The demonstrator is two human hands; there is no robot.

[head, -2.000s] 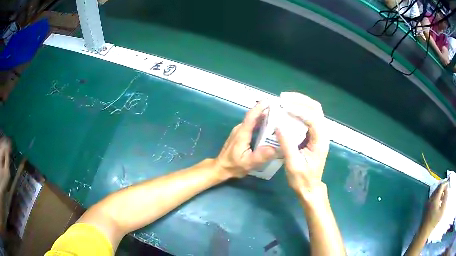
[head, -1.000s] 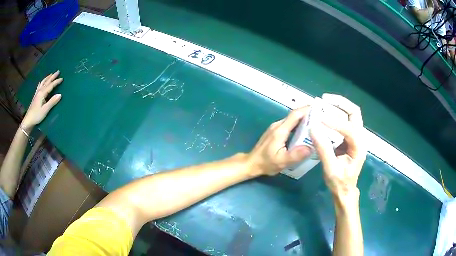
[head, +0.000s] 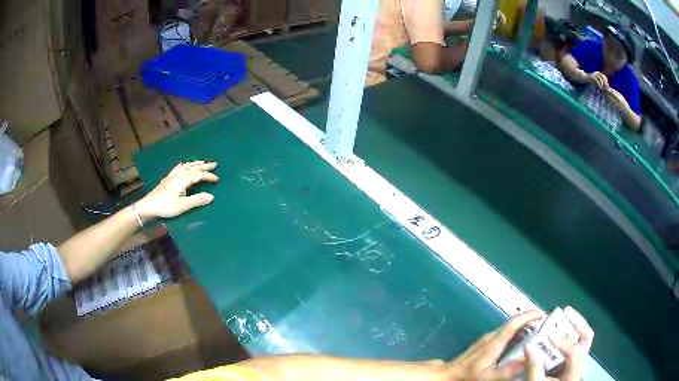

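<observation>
A small white printed carton (head: 549,344) is at the lower right, over the bench by the white edge strip. My left hand (head: 495,351) holds its left side, with the thumb side partly hidden. My right hand (head: 572,356) holds it from the right, fingers around its top and front; the picture's bottom edge cuts this hand off. Dark print shows on the carton's near face. The fingers hide much of the carton.
Another person's hand (head: 179,192) rests on the green bench top (head: 298,260) at the left. An open brown box (head: 126,327) with white printed cartons (head: 123,281) is below. A post (head: 350,82) stands at the strip. A blue crate (head: 195,72) lies on a pallet. People sit beyond the conveyor (head: 476,171).
The view has swung left, so my hands and the carton now show at the lower right. Both hands still hold the carton. The neighbour's hand came onto the bench at the left.
</observation>
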